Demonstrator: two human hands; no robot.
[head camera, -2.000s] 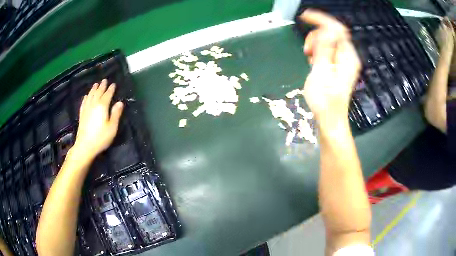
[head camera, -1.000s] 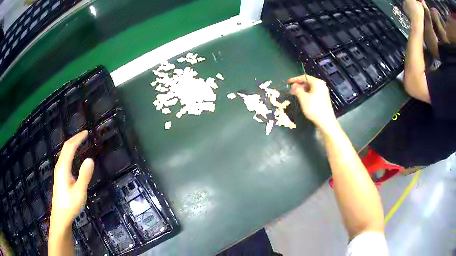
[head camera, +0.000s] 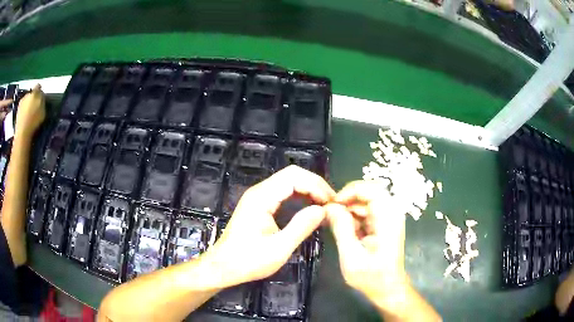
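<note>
A large black tray (head camera: 328, 104) fills the left and middle, with rows of pockets holding black housings (head camera: 150, 238). My left hand (head camera: 252, 229) is over the tray's right part, thumb and index fingertips pinched. My right hand (head camera: 371, 248) is at the tray's right edge, its fingertips meeting those of my left hand. A tiny reddish spot shows between the fingertips; whether it is a held piece cannot be told. A cream-white heap of small pieces (head camera: 398, 168) lies behind my right hand, partly covered by it. A smaller pile of whitish slips (head camera: 461, 249) lies to its right.
A green conveyor belt (head camera: 252, 41) with a white edge rail (head camera: 412, 118) runs behind the bench. A white post (head camera: 534, 85) slants at the right. Another black tray (head camera: 511, 214) lies at the right edge. Another person's arm (head camera: 17, 182) is at the far left.
The view has swung left, so the near tray now fills the left and middle. My hands, apart before, now meet at the fingertips. My right hand has left the smaller pile.
</note>
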